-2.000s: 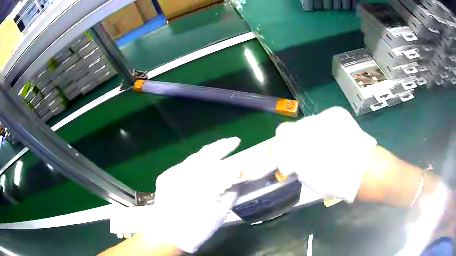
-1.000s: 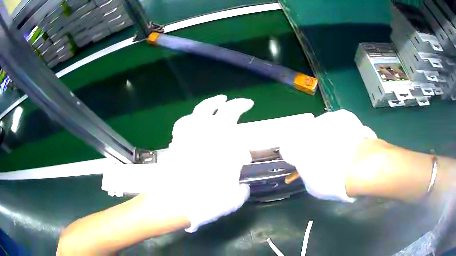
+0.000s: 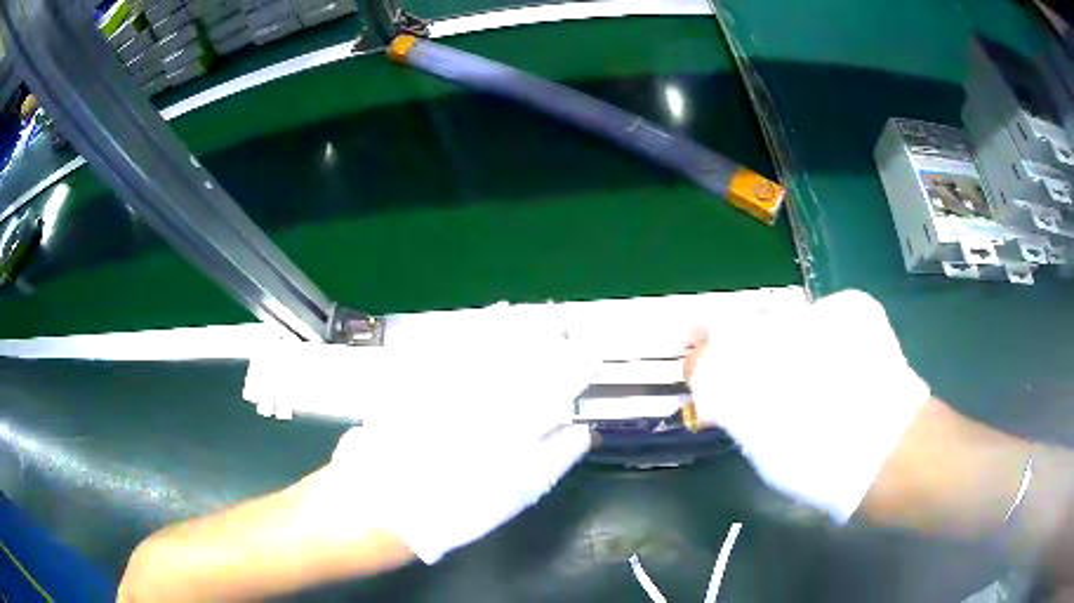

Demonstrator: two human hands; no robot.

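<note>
A retail box with a dark printed panel (image 3: 642,445) lies between my hands at the white ledge (image 3: 754,303). My left hand (image 3: 471,424), in a white glove, covers and grips its left end. My right hand (image 3: 801,401), also gloved in white with bare fingertips showing, holds its right end. A small orange item (image 3: 690,415) shows at the right fingertips. White bands show across the box between the hands. Glare on the gloves hides the fingers and both box ends.
A slanted guide bar (image 3: 577,116) with orange ends crosses the green conveyor belt (image 3: 471,236). A metal upright (image 3: 177,177) stands at left. Stacked boxes (image 3: 930,200) with hang tabs are at right. Two thin white strips (image 3: 723,563) lie on the near bench.
The view has shifted, so the guide bar and belt sit higher in the picture. My left fingers, raised over the belt before, are now down on the box. White bands now show across the box.
</note>
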